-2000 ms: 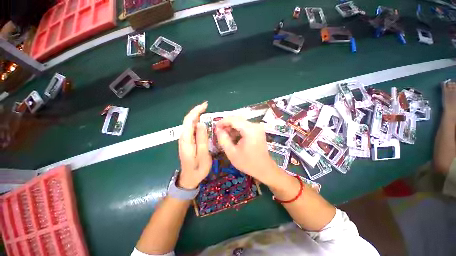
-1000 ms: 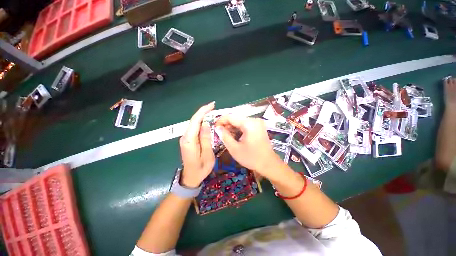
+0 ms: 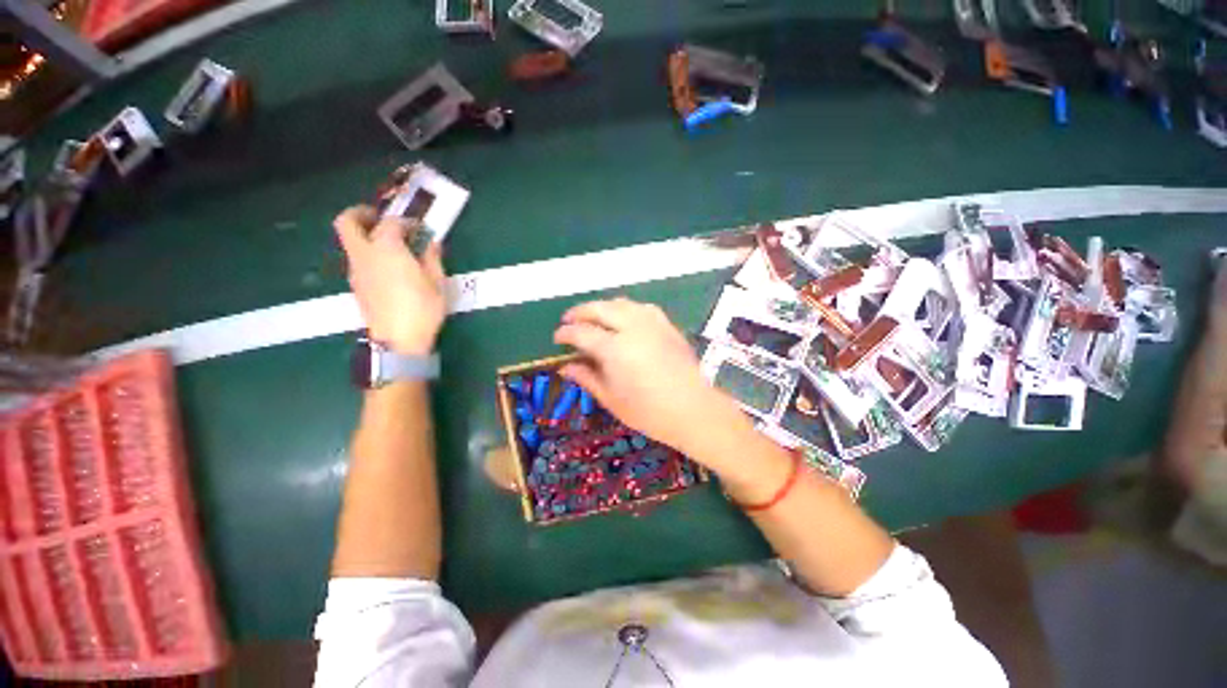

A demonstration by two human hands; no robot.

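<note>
My left hand (image 3: 396,289) reaches past the white rail over the belt, its fingers at the left edge of a white device housing (image 3: 437,208), which looks gripped. My right hand (image 3: 633,370) is above the back right of the small tan parts box (image 3: 515,444), fingers bent and apart, with no part visible in it; its palm side is hidden. The box holds loose blue cylinders (image 3: 545,397) at the back left and a dense mass of blue-grey round ends with red bits (image 3: 592,470).
A heap of white housings (image 3: 928,336) with brown pieces lies right of the box. A pink-red tray (image 3: 108,524) is at the left. More housings lie on the green belt (image 3: 606,175), one with a blue cylinder (image 3: 713,88). Another person's arm (image 3: 1204,417) shows at the right edge.
My hands have parted; the left moved up-left to the belt housing, the right stays above the box. A housing with a blue cylinder now lies on the far belt. Other belt items shifted right and up.
</note>
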